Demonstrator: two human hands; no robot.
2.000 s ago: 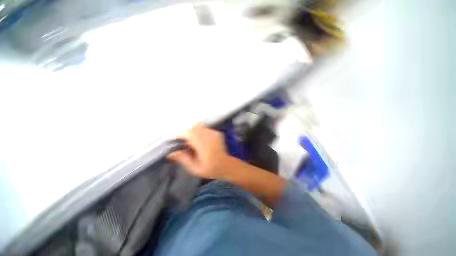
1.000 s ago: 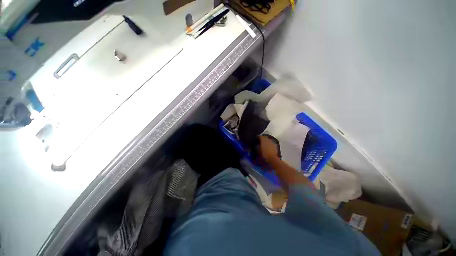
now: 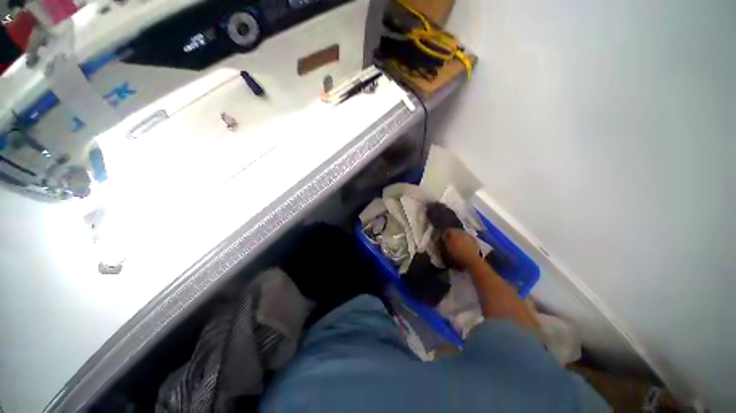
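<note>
My right hand [image 3: 461, 248] is inside the blue plastic basket [image 3: 524, 262], under the right end of the table. Its fingers are closed on a dark cloth scrap [image 3: 442, 218] among white and grey pieces; the fingertips are partly hidden. Another dark scrap [image 3: 425, 278] lies just below and left of the hand. The striped garment [image 3: 234, 347] hangs bunched below the table edge, left of my blue-clothed lap. My left hand is not in view.
The white sewing machine [image 3: 129, 93] is at upper left over the table with the ruler-marked edge [image 3: 274, 210]. Slim tools [image 3: 352, 87] lie at the table's right end, near a cardboard box with yellow cord [image 3: 440, 40]. A white wall [image 3: 605, 145] borders the basket.
My right hand moved from the table edge down into the basket, then shifted slightly right and down. The scraps have been shifted about, and the dark ones lie differently. The view has tilted.
</note>
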